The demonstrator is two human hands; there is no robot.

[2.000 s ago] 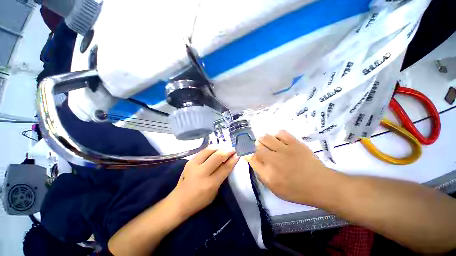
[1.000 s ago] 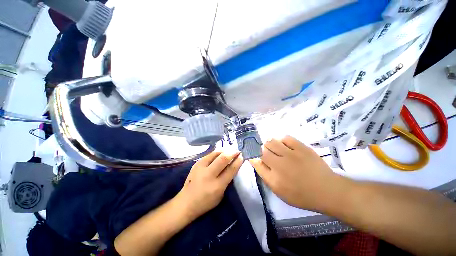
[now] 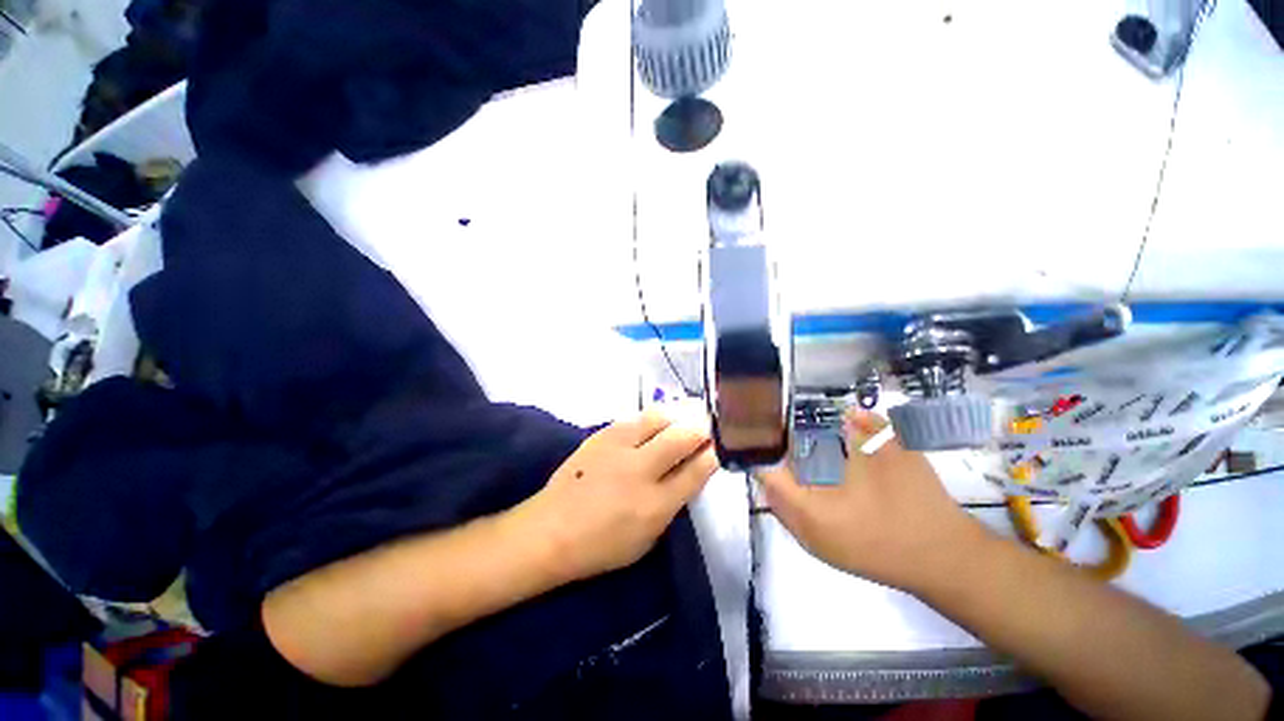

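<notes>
Navy cloth [image 3: 310, 296] is heaped left of the needle area and runs under my left arm. A white-edged band [image 3: 724, 556] runs from the chrome guard [image 3: 748, 338] down to the front edge. My left hand [image 3: 620, 486] lies on the cloth, fingers together, fingertips pressing it beside the guard. My right hand [image 3: 880, 507] is curled at the band's right edge, its thumb near the guard's lower end and fingers around the small grey block [image 3: 820, 458]. The guard hides the needle and foot, and some fingertips are hard to see.
The white machine head [image 3: 901, 169] fills the top, with a ribbed tension knob [image 3: 943, 423]. Printed label strips [image 3: 1155, 437] hang at right, partly over red and yellow scissors handles [image 3: 1152, 524]. A ruler strip [image 3: 873, 676] follows the table's front edge.
The view has shifted and turned, so the guard now stands upright over the needle area. More of the navy heap shows at left. Both hands remain at the band; my right index finger is more extended.
</notes>
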